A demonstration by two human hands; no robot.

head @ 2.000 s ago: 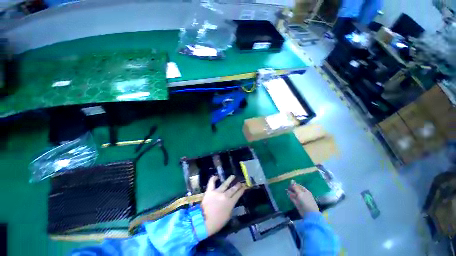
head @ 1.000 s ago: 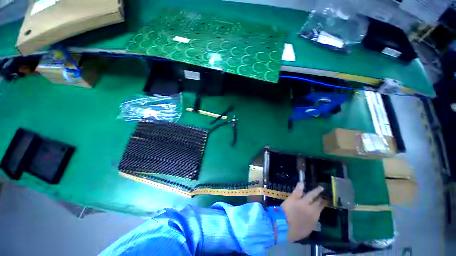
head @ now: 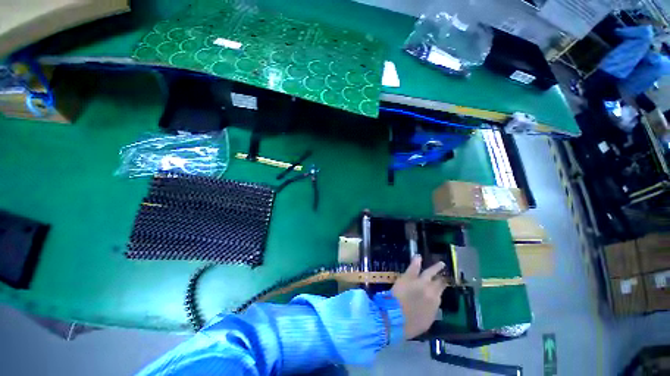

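The black lead cutting machine [head: 389, 242] stands on the green bench at right of centre. A tan component tape [head: 334, 276] with dark parts runs across it and comes out on its right side. My left hand [head: 419, 299] lies on the tape at the machine, fingers spread and pointing up; whether it grips the tape cannot be told. The tape curves left behind my blue sleeve and loops near the bench's front edge. The folded tape stack [head: 202, 219] lies left of the machine. A metal crank arm [head: 470, 361] shows below the machine. My right hand is not in view.
Cutters [head: 314, 187] and a thin yellow stick [head: 268, 161] lie behind the stack, near a clear plastic bag [head: 176, 154]. A cardboard box [head: 477, 200] and blue tool [head: 422, 152] are behind the machine. A green circuit board panel [head: 272, 62] overhangs the shelf. A black tray [head: 20, 250] is far left.
The view swung right across the bench, then partly back. The tape has pulled off the stack's front edge and now loops free. My right hand has left the view; my left hand stays at the machine.
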